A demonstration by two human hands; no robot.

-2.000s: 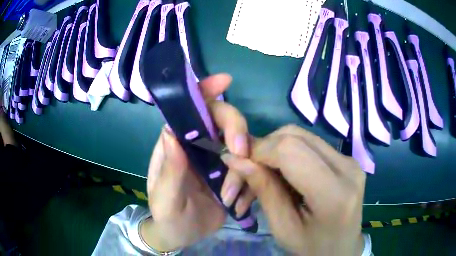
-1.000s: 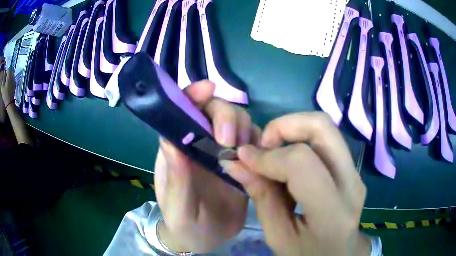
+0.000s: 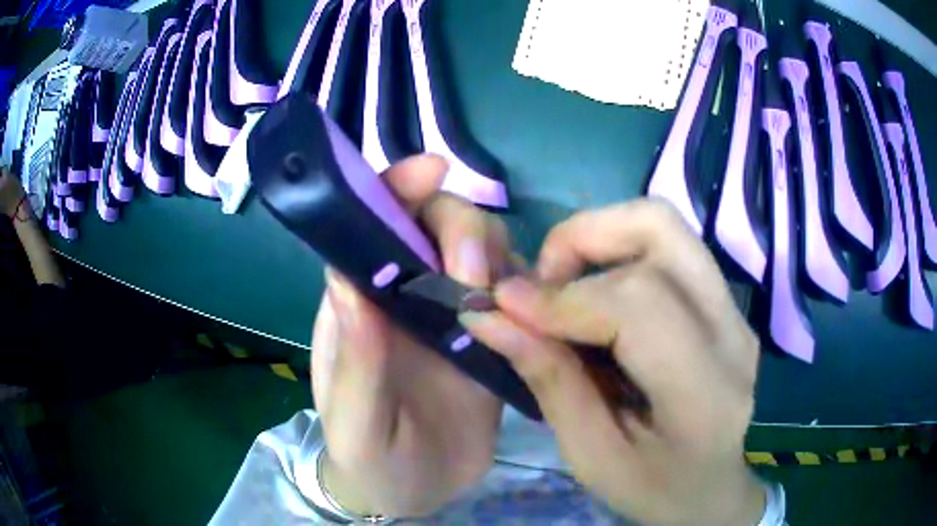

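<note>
A black and purple handle is held up in front of me, its broad end with a small round hole at the upper left and its black side facing me. Two small purple inset tabs show on that side. My left hand grips the handle from below and behind, with fingertips over its far edge. My right hand pinches a small grey blade between thumb and finger. The blade lies against the black side between the two tabs. The handle's narrow end is partly hidden behind my right hand.
More handles stand in rows on the dark green worktop, at left and at right. A pale perforated sheet lies at the back. A crumpled white cloth is at left. A person's arm shows at the far left edge.
The view has shifted left. The handle has tilted, its broad end now further left and lower. The blade is still between the tabs, and the lower tab shows again after being mostly covered.
</note>
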